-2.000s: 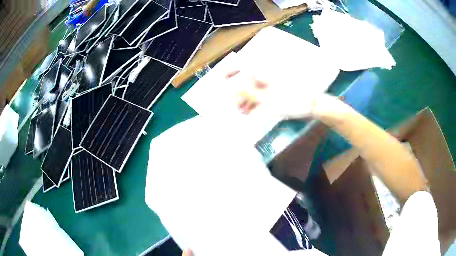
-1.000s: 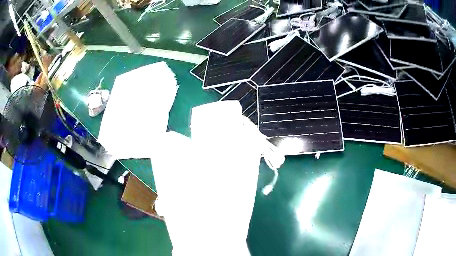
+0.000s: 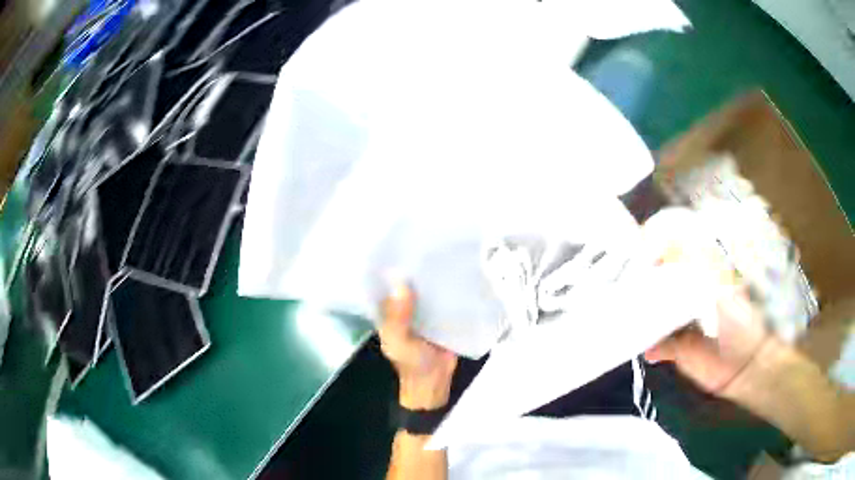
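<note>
A white wrapped packet [image 3: 581, 347] lies across the centre, slanting up to the right. White cord [image 3: 534, 279] shows bunched at its upper side. My left hand [image 3: 412, 342], with a dark band on the wrist, has its thumb on a white sleeve or packet face; its fingers are partly hidden. My right hand [image 3: 717, 352] grips the packet's right end, slightly blurred. Large overexposed white sleeves [image 3: 450, 122] fill the area above, and their separate edges are hard to tell.
Black solar panels [image 3: 183, 220] lie piled at left on the green bench [image 3: 244, 375]. An open brown carton [image 3: 778, 155] stands at right, with blurred white packets [image 3: 750, 230] at it. More white packets or sleeves [image 3: 572, 450] show at the bottom edge. White sheets [image 3: 98, 455] lie bottom left.
The view has swung from the blue crates and fan back towards the carton. Both hands now show at the white packet with its cord; one second ago they were hidden or washed out.
</note>
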